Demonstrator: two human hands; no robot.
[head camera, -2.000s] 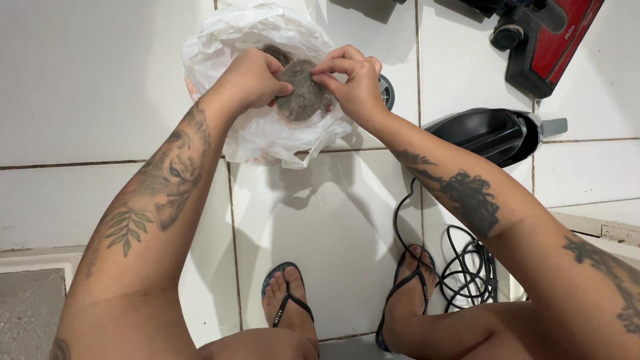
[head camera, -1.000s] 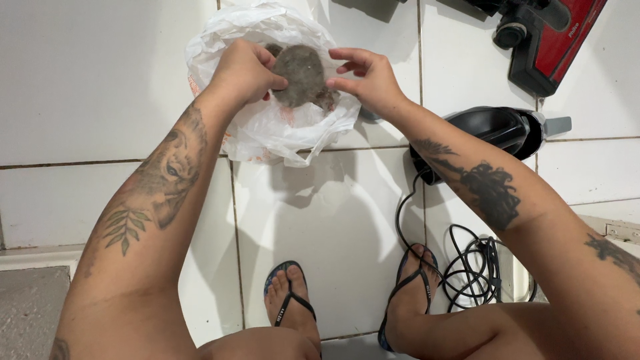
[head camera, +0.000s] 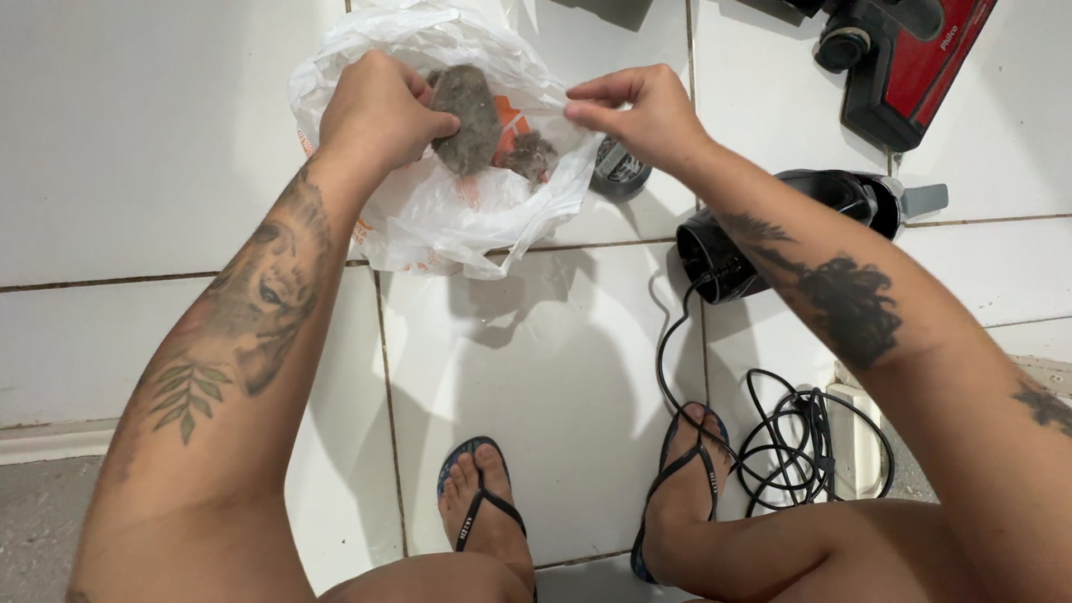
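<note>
My left hand (head camera: 389, 113) pinches the edge of a round, flat, dust-covered grey piece (head camera: 467, 121), perhaps a vacuum filter, over an open white plastic bag (head camera: 435, 218) on the floor. A clump of grey dust and hair (head camera: 531, 156) lies inside the bag, beside orange print. My right hand (head camera: 632, 105) is at the bag's right rim, apart from the grey piece, thumb and forefinger near each other; whether they pinch a bit of dust or the rim cannot be told.
Right of the bag stands a dark round container or part (head camera: 620, 172). A black vacuum cleaner body (head camera: 796, 226) lies on the tiles, its coiled black cord (head camera: 804, 452) by my right foot. A red and black Philco floor head (head camera: 913, 71) is at the upper right.
My right hand has moved right, away from the grey piece it was touching two seconds ago. My left hand keeps hold of the piece, which is now turned more on edge.
</note>
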